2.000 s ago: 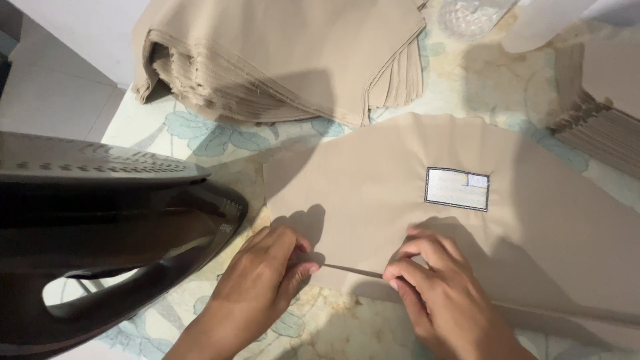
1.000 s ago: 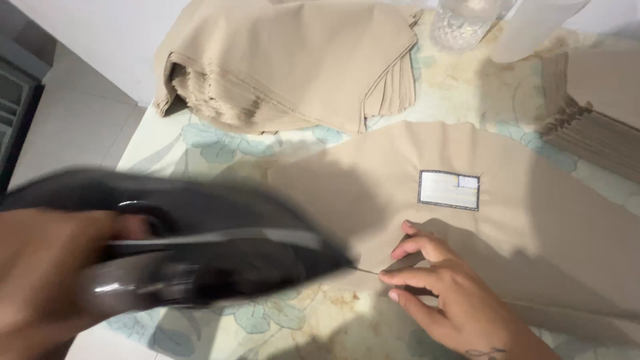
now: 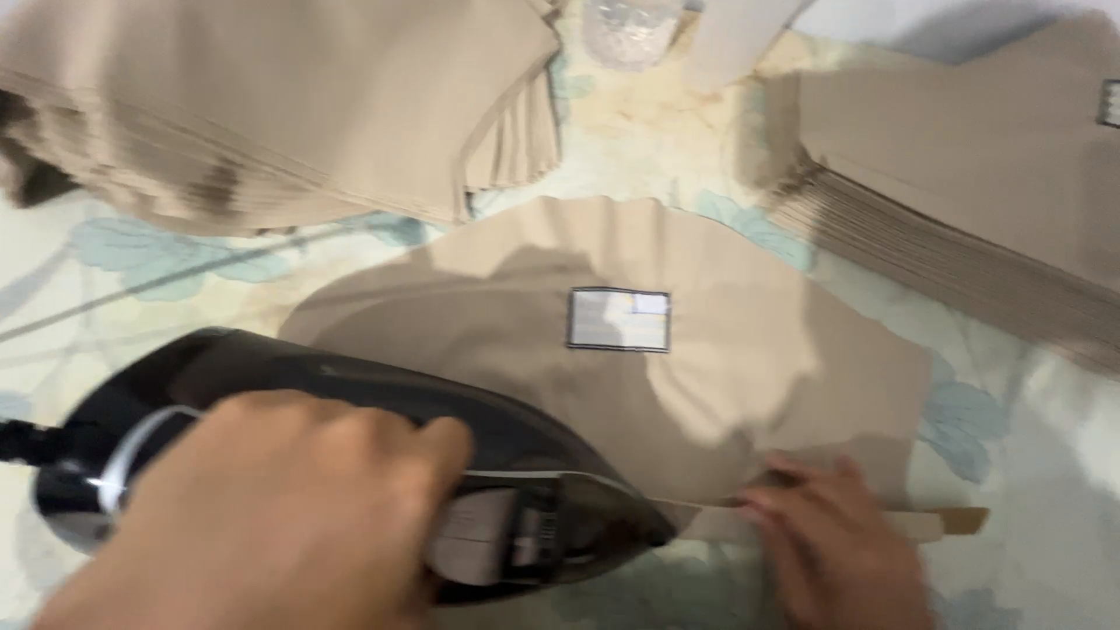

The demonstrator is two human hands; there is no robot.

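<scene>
My left hand (image 3: 289,499) is closed round the handle of a black electric iron (image 3: 507,420), whose tip points right and lies on the lower folded edge of a beige fabric piece (image 3: 744,306). Just right of the tip, my right hand (image 3: 831,534) has its fingertips on that same folded edge; whether they pinch it is blurred. A white rectangular patch (image 3: 618,320) with a dark border sits on the middle of the fabric. A brown strip end (image 3: 965,521) sticks out beyond the fold, right of my right hand.
A thick stack of beige fabric pieces (image 3: 306,96) lies at the upper left, another stack (image 3: 962,175) at the upper right. Between them at the back stands a clear plastic container (image 3: 632,31). A flower-patterned cover (image 3: 175,254) lies under everything. The iron's cord (image 3: 22,442) leaves to the left.
Two seconds ago the iron stood at the left and both my hands were at the fabric's edge. My left hand now holds the iron, its tip on the fold. My right hand remains at the edge.
</scene>
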